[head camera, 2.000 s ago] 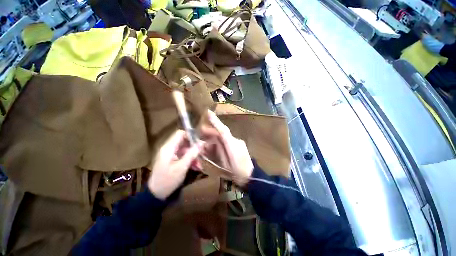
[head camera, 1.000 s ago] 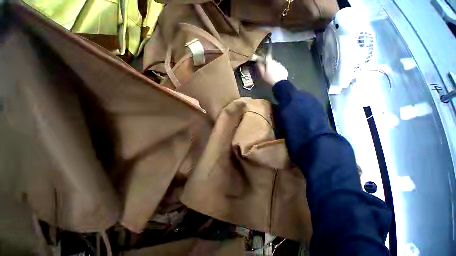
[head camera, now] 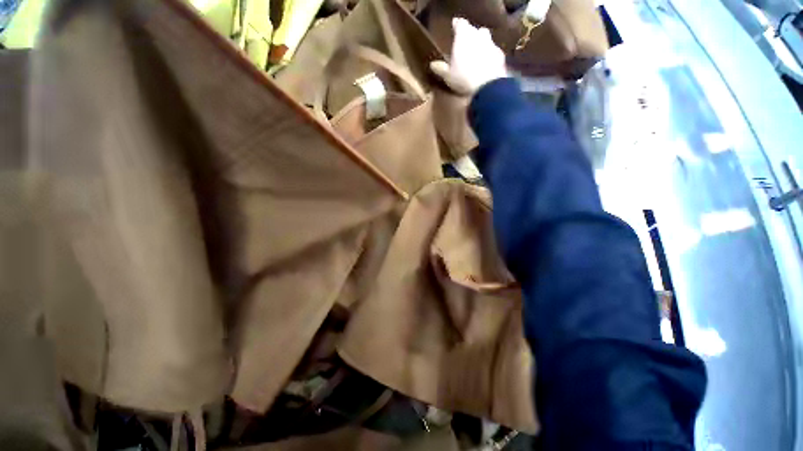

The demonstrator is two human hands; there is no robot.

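A large brown bag panel hangs raised and slanted across the left side, blurred. A second brown bag lies crumpled at the centre with a fold at its upper right. My right hand is at the top centre, over brown bags at the back. Its thumb points left and its fingertips reach the brown fabric; whether it grips any cannot be told. My left hand is not in view. No pen can be made out.
A brown bag with a pale tab lies behind the centre bag. Another brown bag with a gold clasp is at the upper right. Yellow-green bags are at the top left. A shiny pale surface runs down the right.
The pen seen in my hands earlier is gone from view, and my left hand has left the picture. The brown panel has risen at left. My right hand has moved up, farther over the back bags.
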